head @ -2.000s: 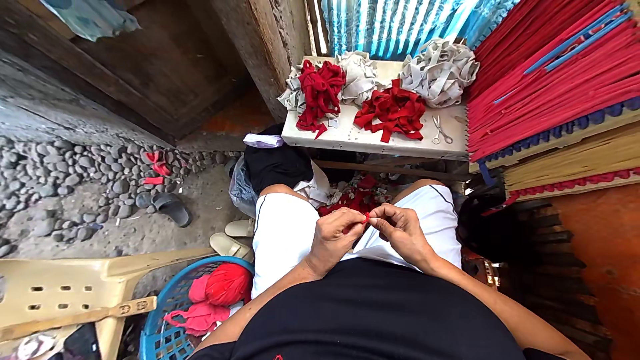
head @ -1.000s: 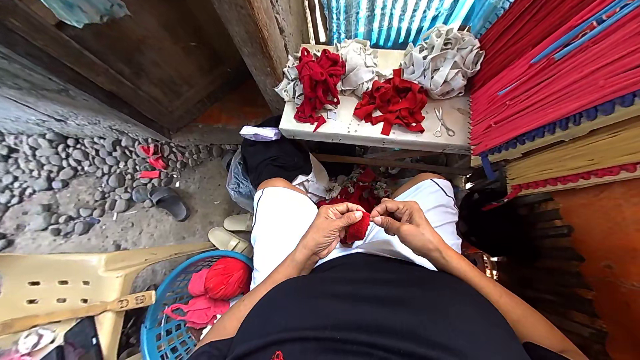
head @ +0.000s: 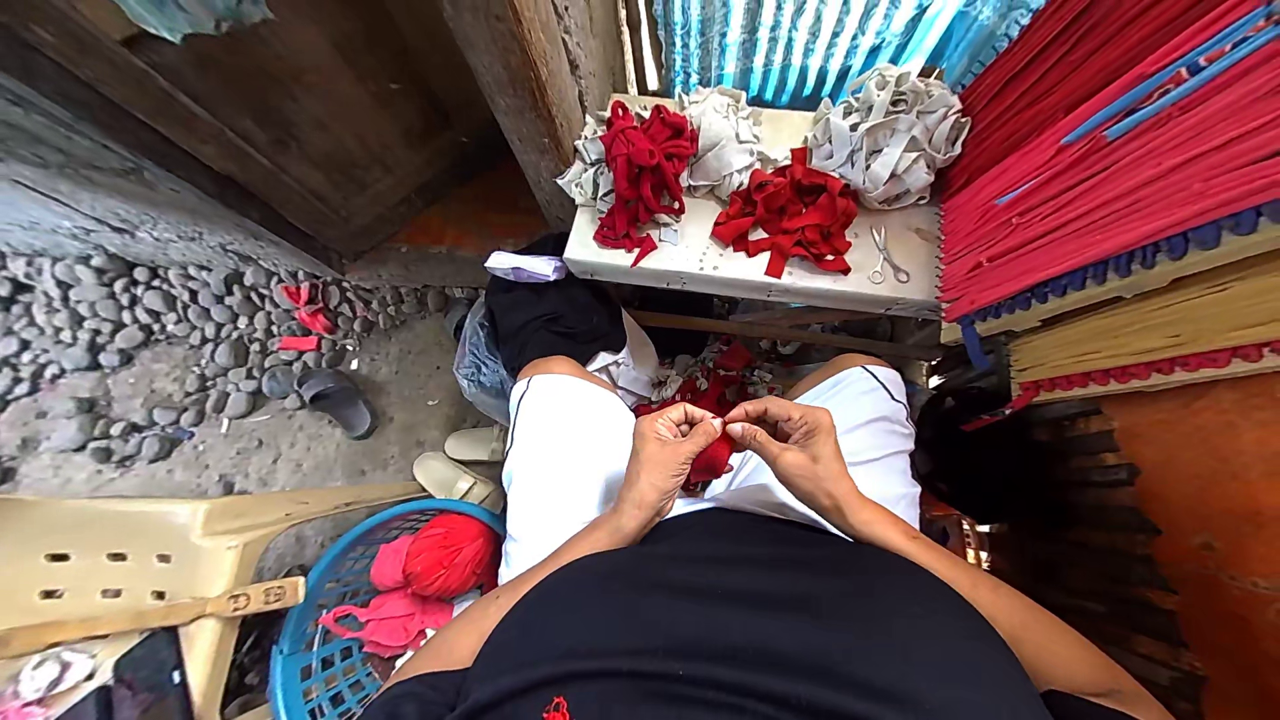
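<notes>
Over my lap, my left hand (head: 672,452) and my right hand (head: 792,447) meet at the fingertips, pinching a small bit of red fabric strip between them. More red fabric (head: 712,462) hangs just below the fingers, between my thighs. In front of me on a pale bench lie two heaps of red fabric strips (head: 790,212) and several heaps of off-white strips (head: 888,135). Metal scissors (head: 886,256) rest at the right end of the bench, apart from both hands.
A blue plastic basket (head: 290,610) with a red ball of strips (head: 452,556) stands at my left, beside a cream plastic chair (head: 130,540). Red strands on a frame (head: 1100,160) rise at right. A dark slipper (head: 337,402) and stones lie at left.
The fingertips of both hands stay close together over my lap. More red fabric shows below them than two seconds ago.
</notes>
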